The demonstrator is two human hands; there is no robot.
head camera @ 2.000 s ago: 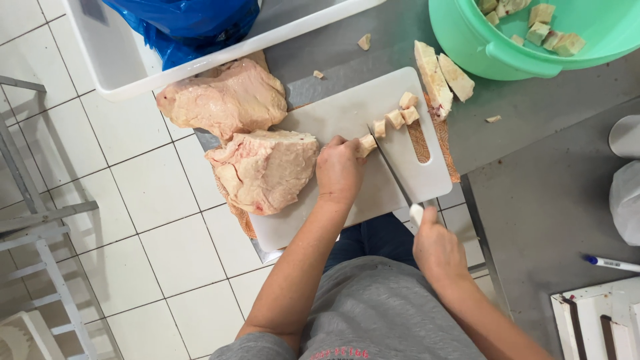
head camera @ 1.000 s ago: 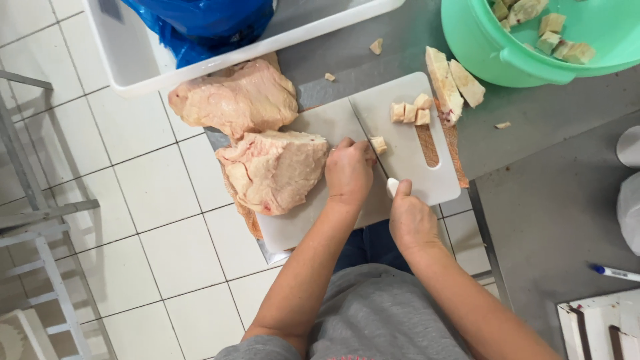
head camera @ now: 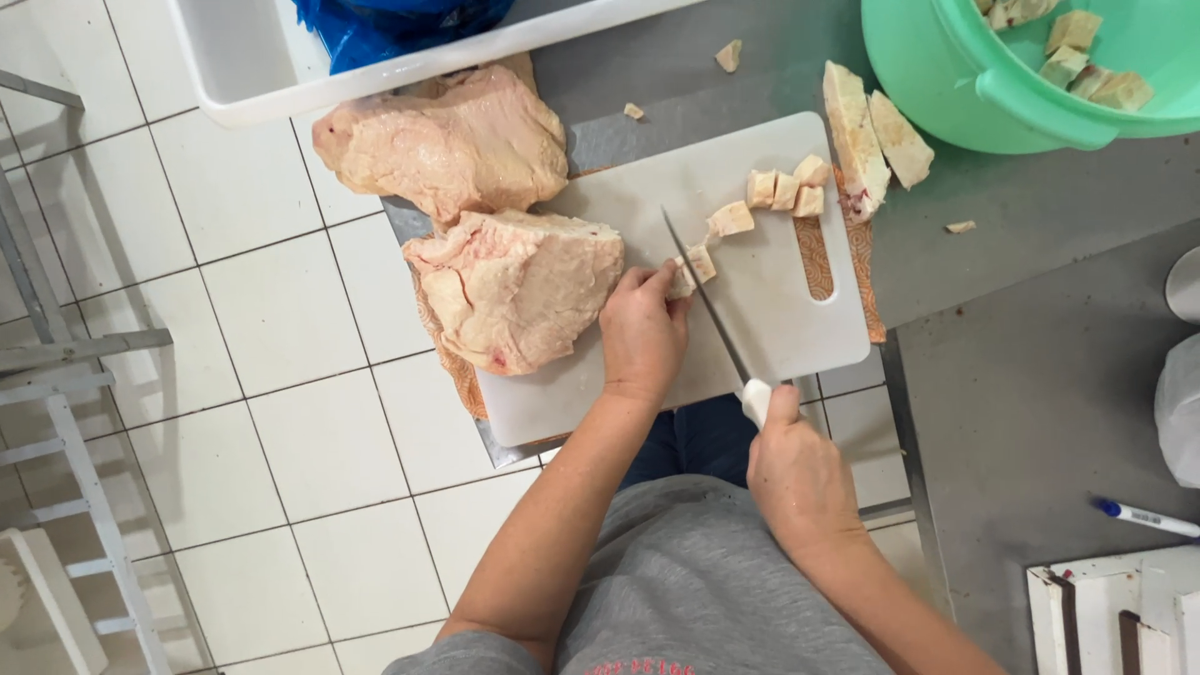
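Note:
My right hand point(head camera: 802, 469) grips the white handle of a kitchen knife point(head camera: 710, 305), its blade slanting up and left over a white cutting board point(head camera: 600, 394). My left hand point(head camera: 645, 328) pinches a small piece of pale, fatty meat point(head camera: 694, 270), and the blade lies across that piece. Just above it is a loose cut piece point(head camera: 731, 219); several small cubes point(head camera: 786, 189) sit near the board's handle slot. A large pale lump of meat point(head camera: 520, 291) rests on the board's left part, touching another lump point(head camera: 450, 141) behind it. Two long strips point(head camera: 857, 141) lie beyond the board's right edge.
A green tub point(head camera: 947, 94) holding meat cubes stands at upper right. A white tray point(head camera: 431, 73) with a blue plastic bag point(head camera: 403, 28) is at upper left. Patterned orange cloth point(head camera: 860, 253) shows under the board. On the steel table at right lies a marker point(head camera: 1148, 517). A metal ladder point(head camera: 89, 478) stands left.
Another cut piece now lies loose between the cubes and my left hand. The cubes by the slot have moved closer together since the earliest frame. Both hands remain on the knife and meat.

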